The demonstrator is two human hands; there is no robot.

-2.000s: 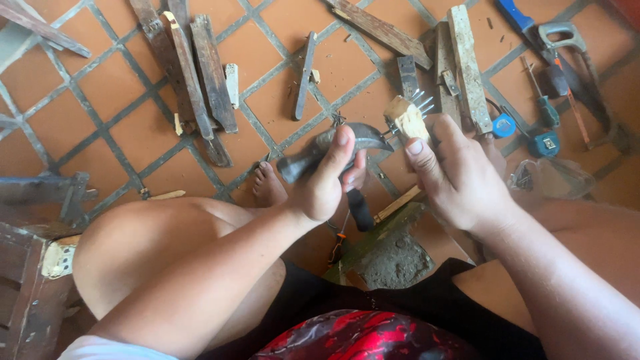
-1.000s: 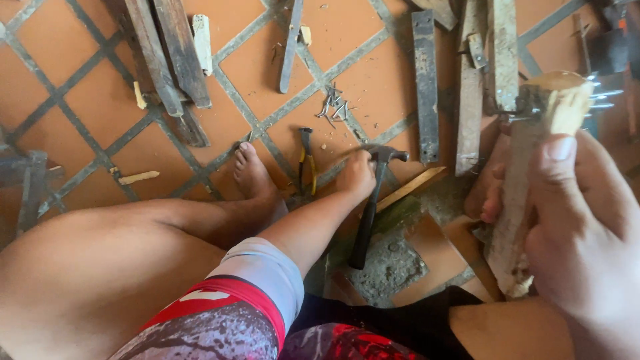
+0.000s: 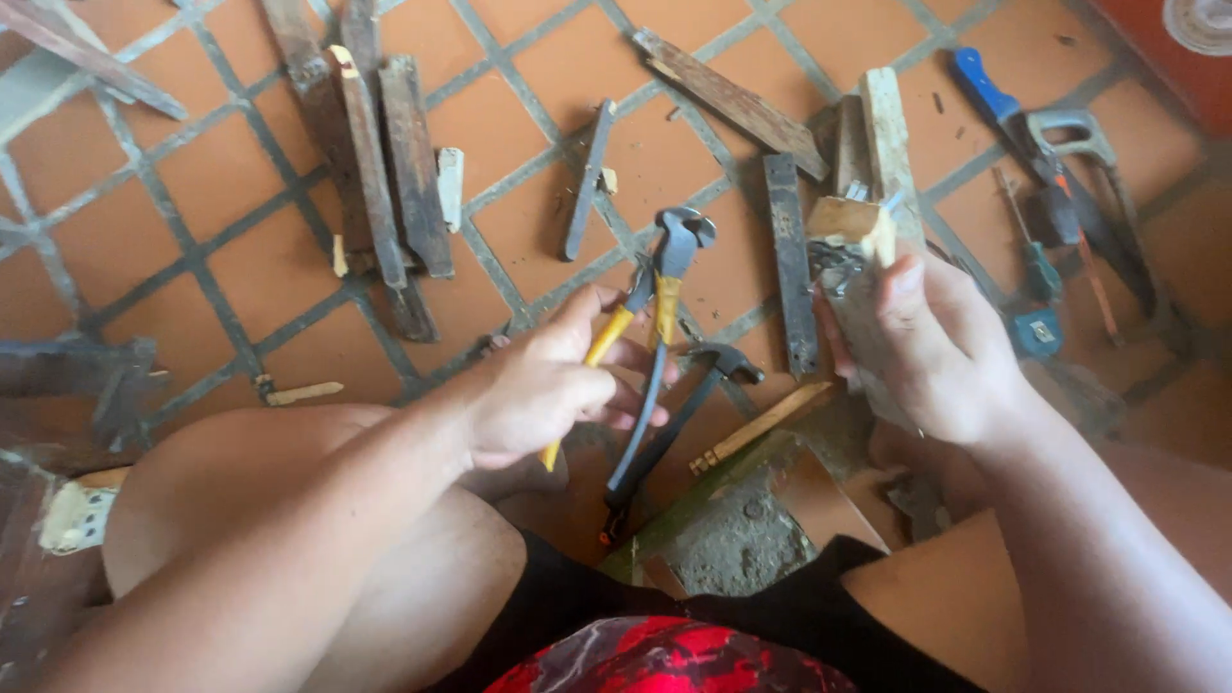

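End-cutting pincers (image 3: 664, 279) with yellow grips are in my left hand (image 3: 553, 375), their jaws pointing away from me and their handles spread. My right hand (image 3: 938, 337) grips a wooden piece (image 3: 852, 226) with a pale broken end, and metal nails stick out near its top. Below the pincers a claw hammer (image 3: 688, 409) with a dark handle lies beside a concrete-and-tile block (image 3: 741, 544). A thin wood strip (image 3: 760, 428) lies along the block's far side. The lower part of the held wood is partly hidden by my right hand.
Old wooden boards (image 3: 419, 173) lie at the left on the tiled floor. A dark flat bar (image 3: 791, 260) and a weathered plank (image 3: 736, 96) lie ahead. At the right are a blue-handled saw (image 3: 1039, 144), a hacksaw (image 3: 1078, 130), a green-handled screwdriver (image 3: 1041, 274) and a tape measure (image 3: 1036, 334).
My left hand reached by the hammer one second ago, with the pincers on the floor; now it holds the pincers. The hammer it held two seconds ago lies down. My right hand still holds the wood.
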